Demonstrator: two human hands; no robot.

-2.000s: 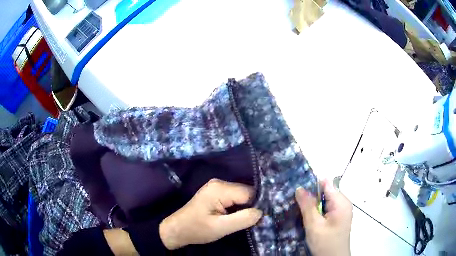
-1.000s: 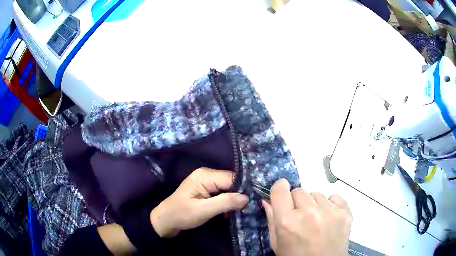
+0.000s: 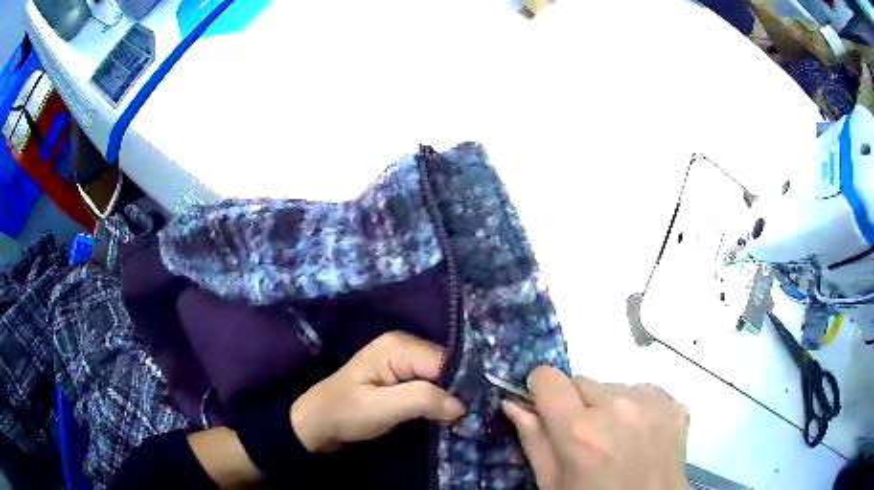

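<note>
A fuzzy grey, blue and black plaid garment [image 3: 307,244] with smooth dark purple lining [image 3: 259,330] lies over the table's front edge. A dark zipper [image 3: 447,258] runs down between the lining and a plaid band [image 3: 503,278]. My left hand [image 3: 369,397] pinches the zipper edge between thumb and fingers. My right hand [image 3: 599,431] holds a small pointed metal tool [image 3: 506,386], its tip against the plaid band just right of the zipper. Most of the tool is hidden in the hand.
A white sewing machine head [image 3: 815,215] and its needle plate [image 3: 695,278] are at the right. Black-handled shears [image 3: 810,383] lie beside it. More plaid fabric [image 3: 91,354] hangs at the left, below a red crate [image 3: 48,172]. A second machine [image 3: 110,67] stands upper left.
Compared with two seconds ago, my right hand has moved from the band's outer edge toward the zipper, and the tool's tip now shows. In the last second the tip has shifted slightly down.
</note>
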